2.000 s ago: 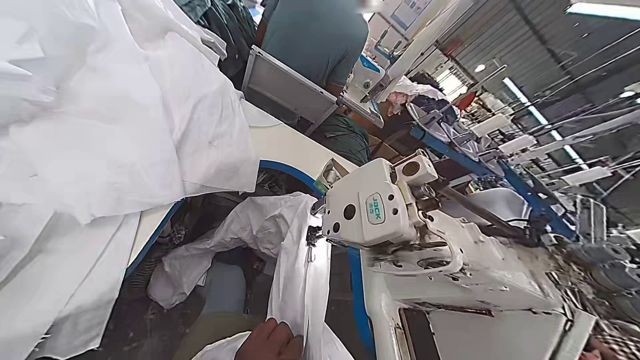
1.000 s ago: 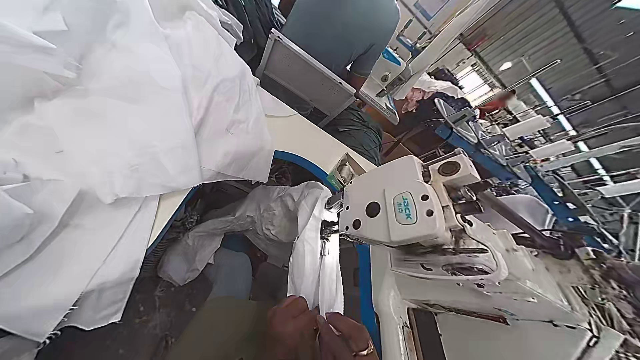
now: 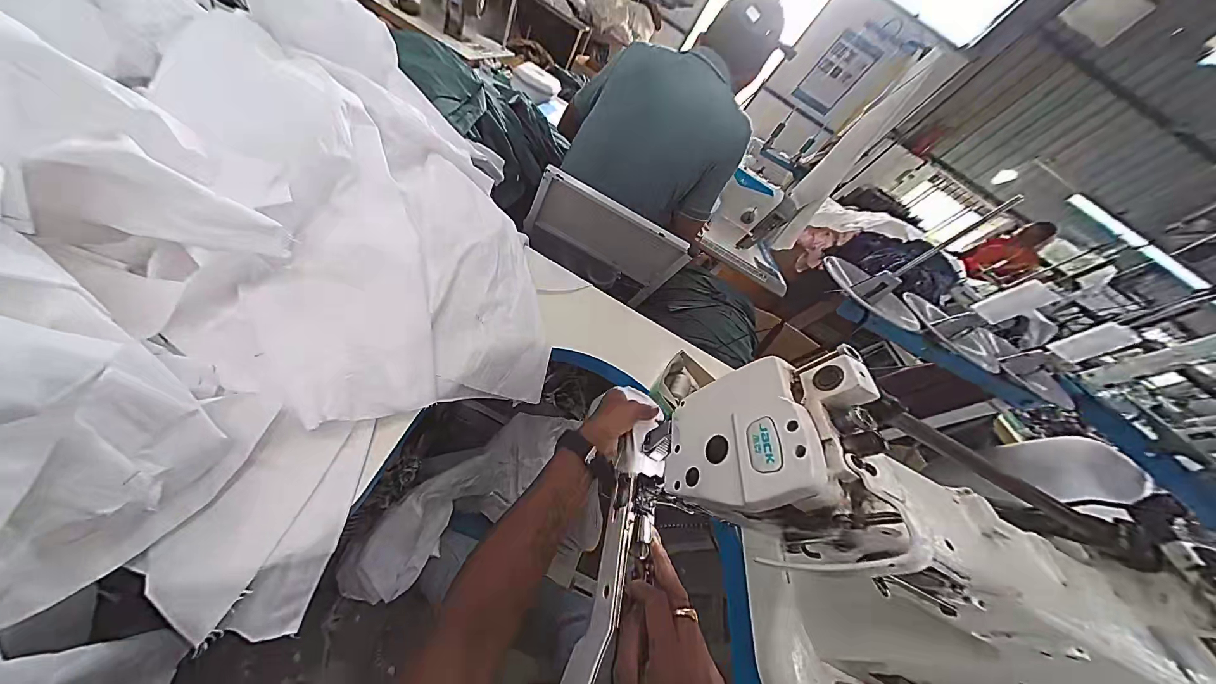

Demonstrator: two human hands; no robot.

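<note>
A white Jack industrial sewing machine (image 3: 750,442) fills the centre right, with its needle and presser foot area at its left end. My left hand (image 3: 617,418), with a dark band on the wrist, grips white fabric (image 3: 622,399) just beyond the needle area. Below, my right hand (image 3: 660,617), wearing a ring, is at the near side of the needle area, its fingers close to the metal parts. Whether it holds anything is not clear. White cloth (image 3: 418,532) hangs down left of the machine, partly behind my left forearm.
A large heap of white fabric pieces (image 3: 313,237) covers the table (image 3: 608,318) at the left. The blue-edged table cut-out curves around the machine. Ahead, a person (image 3: 665,133) sits on a chair (image 3: 608,233) at another sewing machine (image 3: 746,204). Dark green cloth (image 3: 703,309) lies behind the table.
My left hand is now up beyond the needle area; one second ago both hands were together at the cloth's near end. The strip of cloth under the needle no longer hangs toward me.
</note>
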